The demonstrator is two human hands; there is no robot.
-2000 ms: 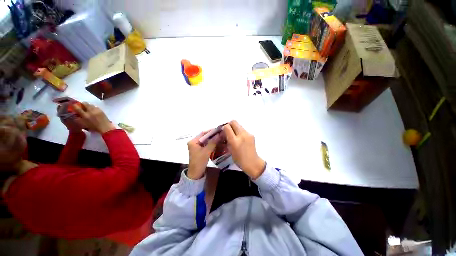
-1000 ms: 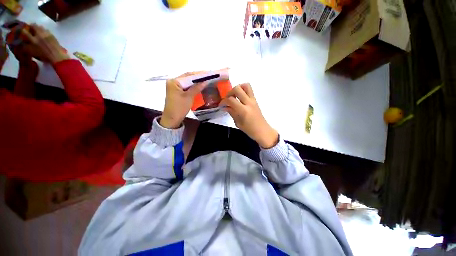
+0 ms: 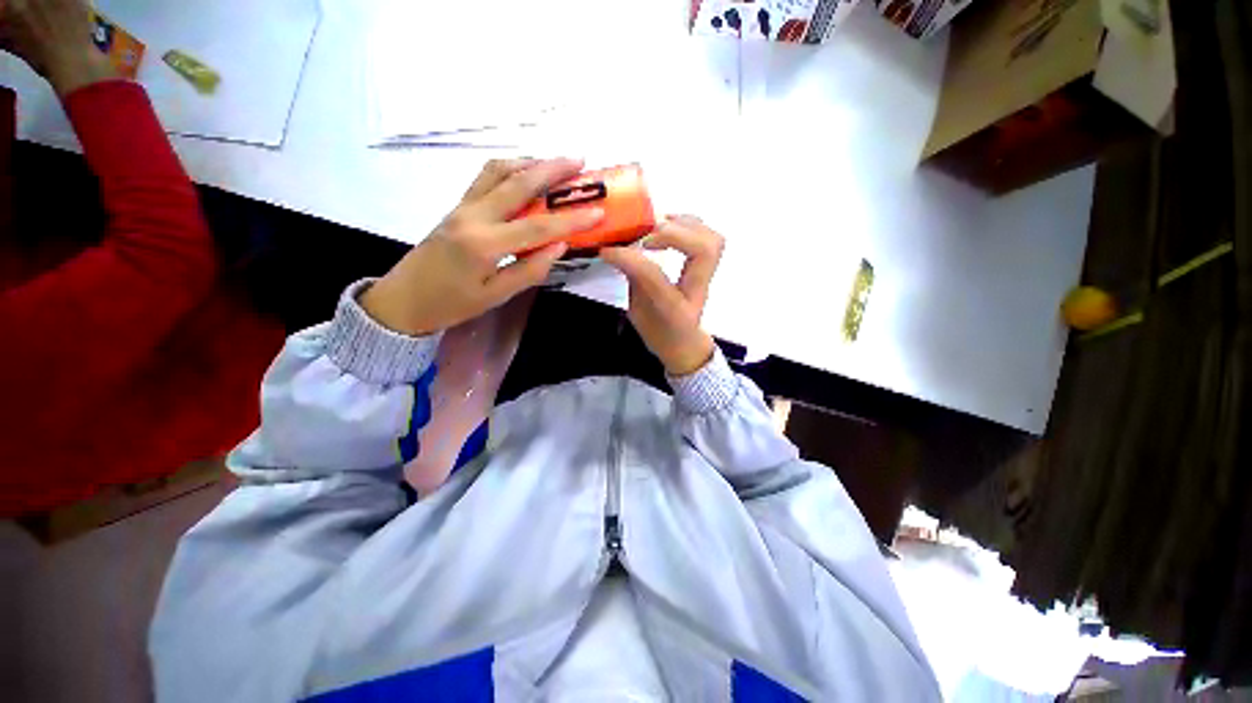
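A small orange retail box [image 3: 625, 203] is held at the table's near edge, its orange end face with a dark slot turned up. My left hand [image 3: 481, 247] grips it from the left, fingers spread over the orange face. My right hand [image 3: 676, 289] is at its lower right corner, thumb and fingertips on the edge. The inside of the box is hidden. A yellow-green sticker strip [image 3: 858, 300] lies flat on the table to the right.
White paper sheets [image 3: 453, 135] lie beyond my left hand. Printed boxes [image 3: 772, 19] stand at the far edge, beside an open brown carton [image 3: 1023, 96]. A coworker's red sleeve [image 3: 131, 179] is at left, near another sticker strip [image 3: 191, 70]. Stacked cardboard [image 3: 1167, 398] is at right.
The box opening showed a dark item inside; now an orange face covers it. My left hand has moved over the top of the box. The view has tilted down.
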